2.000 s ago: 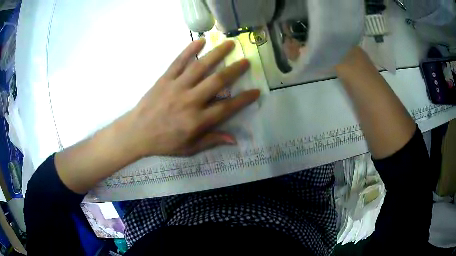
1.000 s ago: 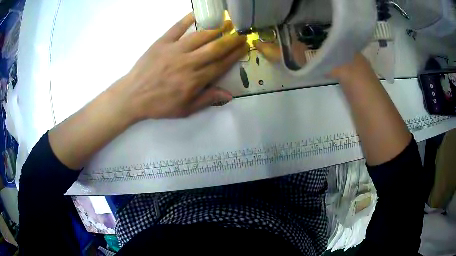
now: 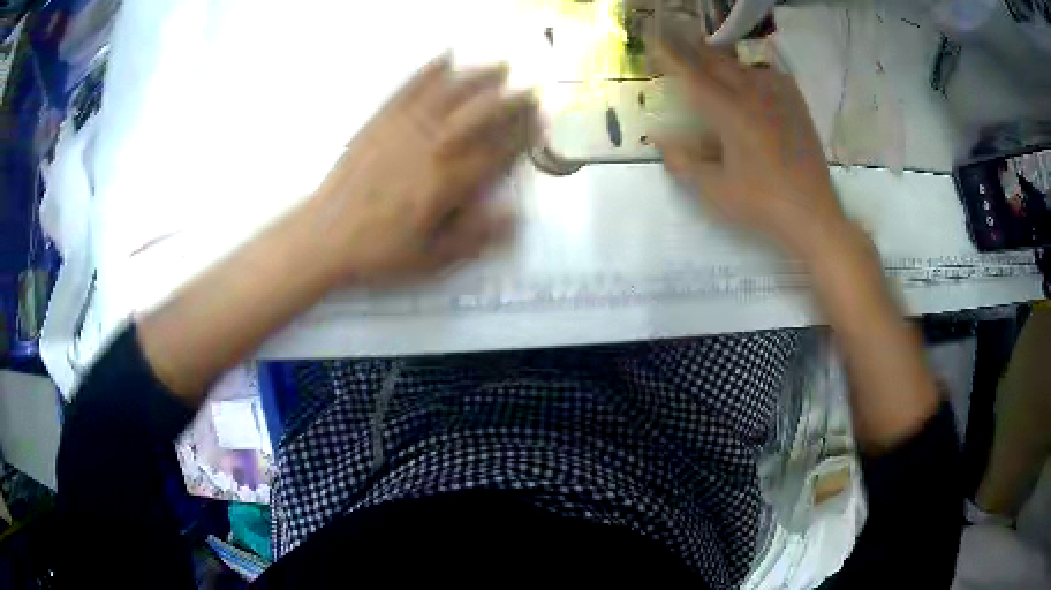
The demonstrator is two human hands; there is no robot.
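Observation:
The machine bed's metal plate (image 3: 588, 121) lies under yellow light at the top centre, with its rounded front corner showing. My left hand (image 3: 432, 173) is blurred, over the white table left of the plate, fingers bent. My right hand (image 3: 743, 144) is blurred, over the right part of the plate and the table edge of the bed, fingers pointing left. I cannot make out fabric in either hand. The needle area is at the top edge and washed out by light.
The white table (image 3: 599, 231) has a printed ruler (image 3: 692, 282) along its front. A dark phone (image 3: 1005, 196) lies at the right. White layered pieces (image 3: 807, 507) hang below the table at the right. White material (image 3: 72, 242) hangs at the left edge. The checked apron (image 3: 519, 426) is below.
The view has shifted, and the machine head has mostly left the top of the picture. My right hand has come out from behind the head, nearer me. My left hand has moved off the needle area.

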